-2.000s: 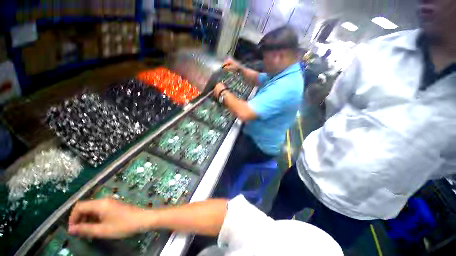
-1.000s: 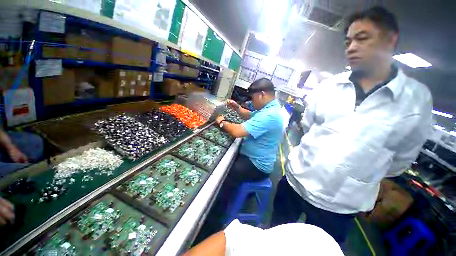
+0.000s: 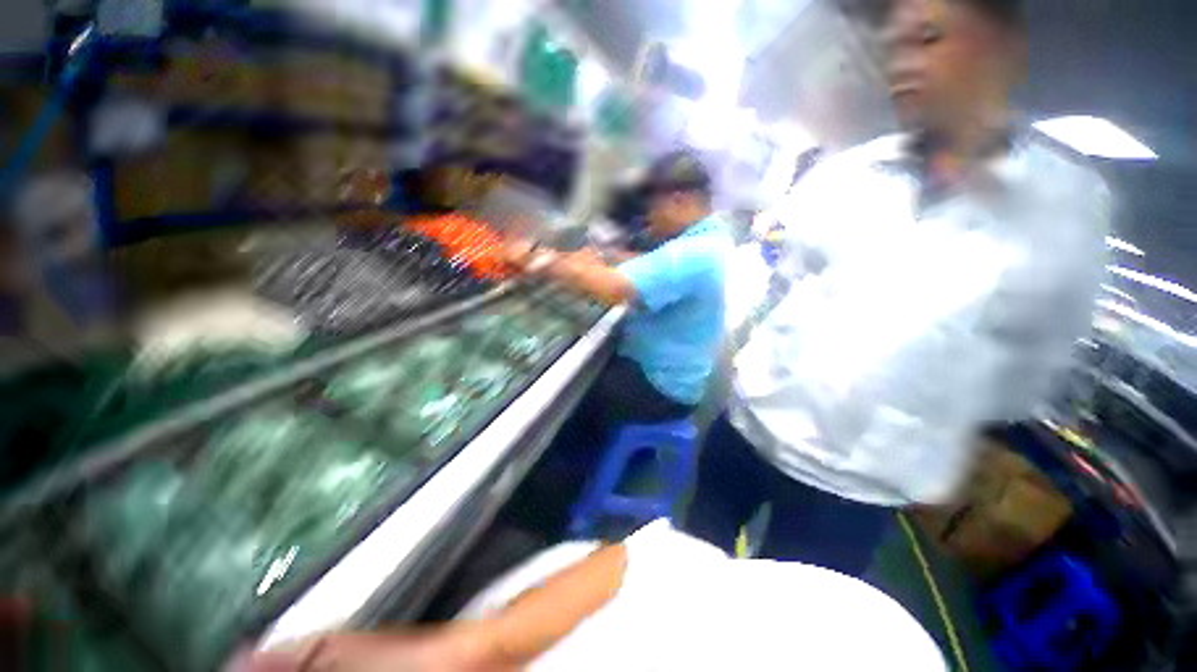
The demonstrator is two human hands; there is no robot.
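The view is badly blurred. My right forearm comes from a white sleeve at the bottom and reaches left. My right hand (image 3: 292,655) is at the bottom edge, blurred and partly cut off, by the near end of the conveyor rail (image 3: 394,558); whether it holds anything cannot be told. Green circuit boards (image 3: 269,462) lie in carriers along the line, their parts smeared. My left hand is not identifiable; a small reddish blur at the lower left edge is unclear.
Pale (image 3: 217,328), black-and-silver (image 3: 348,282) and orange-red components (image 3: 460,244) lie heaped beyond the line. A person in blue (image 3: 685,309) reaches over the line. Another in white (image 3: 919,315) stands at right. Blue stools (image 3: 639,466) and a cardboard box (image 3: 1004,505) are on the floor.
The view has shifted and blurred. My right hand, over the boards two seconds ago and outside the picture one second ago, now shows at the bottom edge.
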